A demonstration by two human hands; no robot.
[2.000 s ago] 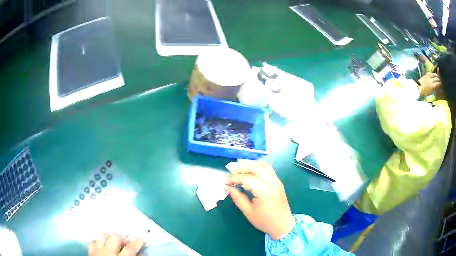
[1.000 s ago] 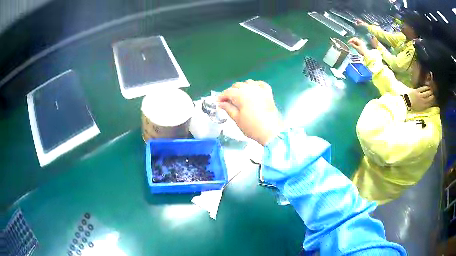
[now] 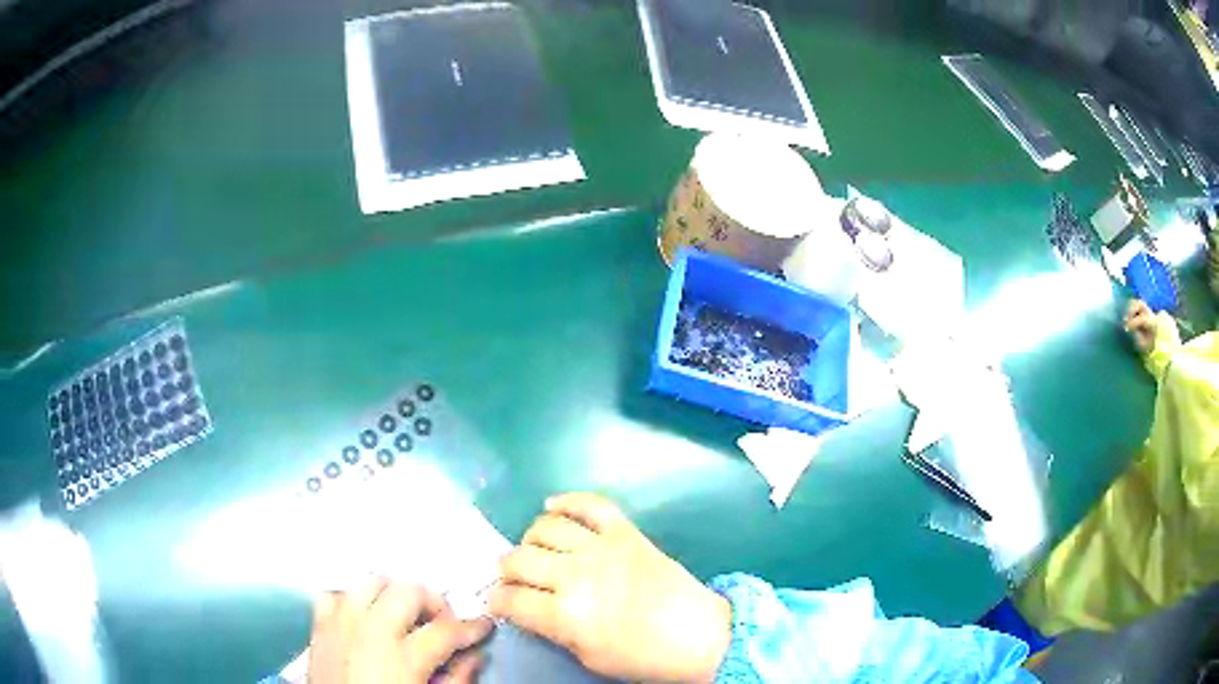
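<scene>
My left hand (image 3: 388, 635) and my right hand (image 3: 602, 588) are close together at the bottom, fingertips nearly meeting over a pale item with a white edge. Something small and whitish shows at the fingertips of my right hand; what it is cannot be told. A part-used ring sheet (image 3: 388, 442) with several black rings lies just beyond, partly lost in glare. A full ring sheet (image 3: 131, 412) lies at the left. The blue parts bin (image 3: 755, 405) holds a heap of small dark parts (image 3: 743, 352).
A tan tub (image 3: 722, 225) and a whitish bottle (image 3: 822, 261) stand behind the bin. A white scrap (image 3: 778, 461) lies before it. Dark tweezers (image 3: 949, 482) and white papers (image 3: 983, 461) lie right. Tablet covers (image 3: 468, 100) lie at the back. A person's yellow sleeve (image 3: 1136, 494) is at right.
My right hand has come back from the bottle area to the bottom centre, beside my left hand, which is in view again. The view has shifted, so the bin and tub appear further right.
</scene>
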